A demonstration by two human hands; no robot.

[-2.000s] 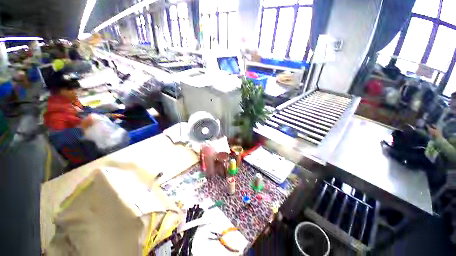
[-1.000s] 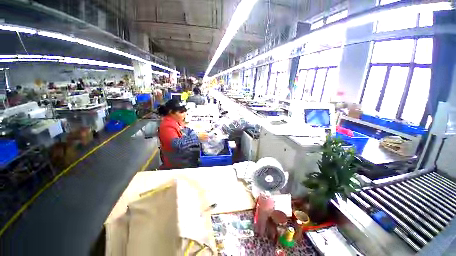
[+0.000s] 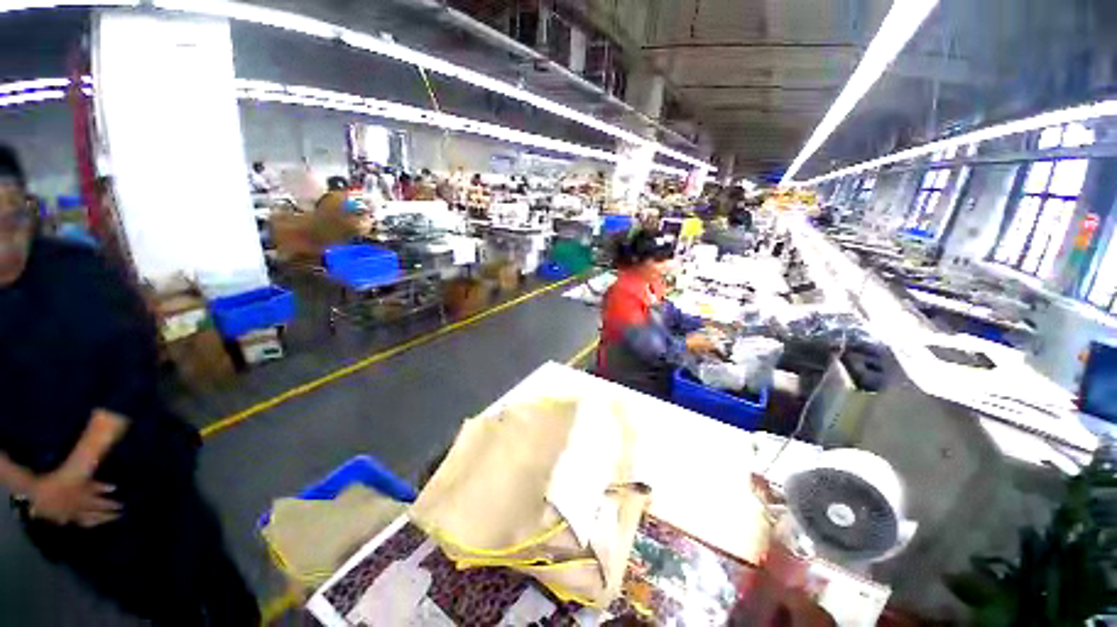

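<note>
Neither of my hands is in the picture. Nearest in front of me, a floppy beige sheet or bag with yellow edging lies in folds on the patterned-top desk. A white piece shows against its right side. Another beige piece with a yellow edge lies over a blue tote beside the desk's left end. Pale flat pieces lie on the patterned top at the front left.
A person in dark clothes stands close on the left, hands together. A person in red sits beyond the desk at a blue bin. A white fan and plant are at right. A white pillar stands at left.
The view has swung left. The rollers have left the picture, and the dark-clothed person, the pillar and the blue tote with the beige piece have come into it.
</note>
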